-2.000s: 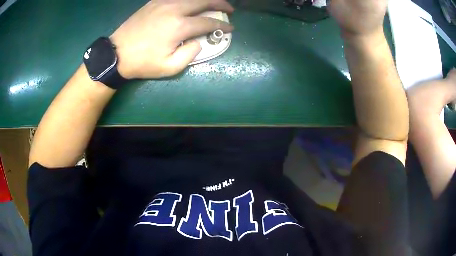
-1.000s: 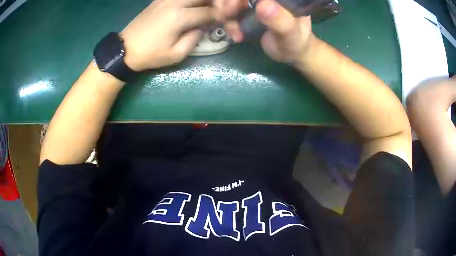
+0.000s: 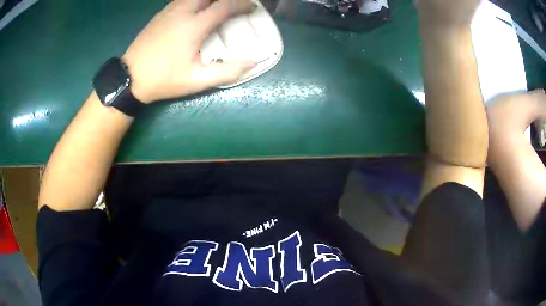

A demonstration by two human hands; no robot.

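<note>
A white plastic housing [image 3: 251, 39] with rounded corners lies on the green bench at the top, left of centre. Its smoother face is up, and no metal fitting shows on it. My left hand [image 3: 179, 54], with a black watch on the wrist, holds the housing from the left, thumb over its near side and fingers over its far side. My right hand [image 3: 449, 12] is at the top edge at the right; its fingers are cut off by the frame, so what it holds cannot be seen.
A dark object with silvery parts [image 3: 353, 12] lies at the top, right of the housing. A long white strip [image 3: 497, 54] runs along the right. Another person's forearm [image 3: 515, 161] is beside my right arm. The bench's near edge [image 3: 269, 159] crosses the middle.
My right hand has moved from beside the housing to the upper right. The dark tool seen near it is gone from there. The housing now shows a smoother face instead of a metal fitting.
</note>
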